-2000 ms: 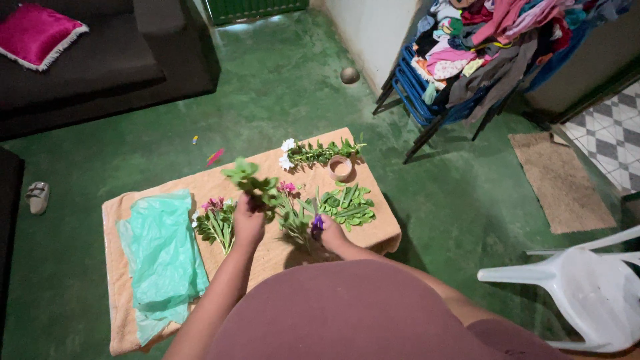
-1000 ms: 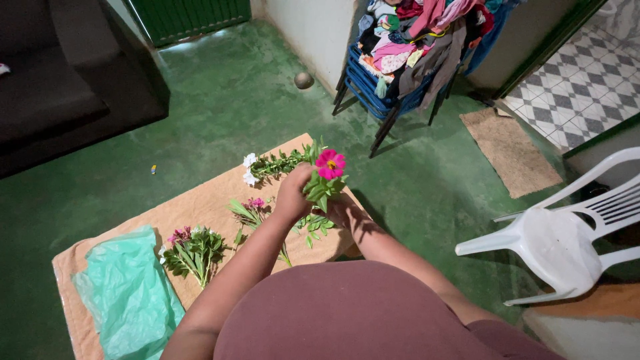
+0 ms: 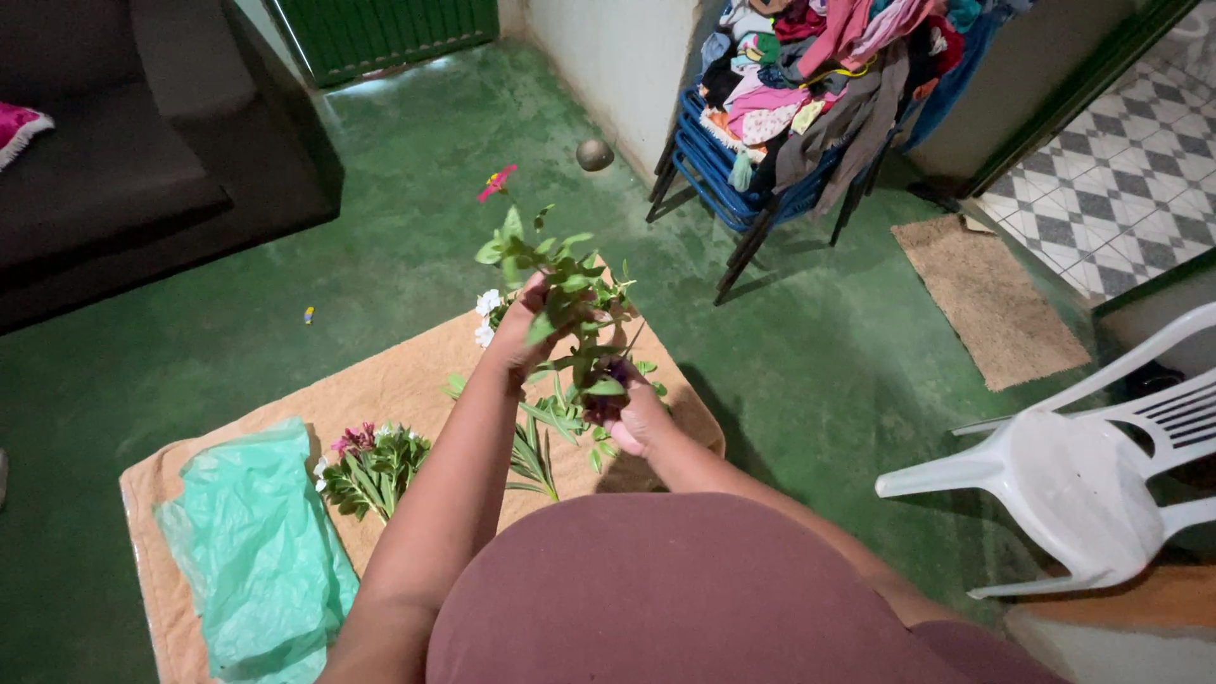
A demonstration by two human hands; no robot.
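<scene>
My left hand (image 3: pixel 527 332) grips a leafy green stem (image 3: pixel 570 290) topped by a pink zinnia bloom (image 3: pixel 496 183), held up over the cloth-covered table. Lower on the same foliage is my right hand (image 3: pixel 632 413), closed around something dark purple, perhaps the handle of scissors; leaves hide most of it. Beneath and between my arms lie cut leaves and sprigs (image 3: pixel 537 461). White flowers (image 3: pixel 487 318) rest beyond my left hand. A bunch of pink and white flowers with green leaves (image 3: pixel 375 470) lies left of my left forearm.
A crumpled green plastic bag (image 3: pixel 261 551) covers the left part of the peach cloth (image 3: pixel 313 404). A white plastic chair (image 3: pixel 1073 484) stands at the right, near a mat (image 3: pixel 988 294). Stacked blue chairs (image 3: pixel 741 204) bear clothes, and a dark sofa (image 3: pixel 161 142) is at the left.
The zinnia, in front of my hands a second ago, now points away toward the far side, with its leafy stem stretched between my hands.
</scene>
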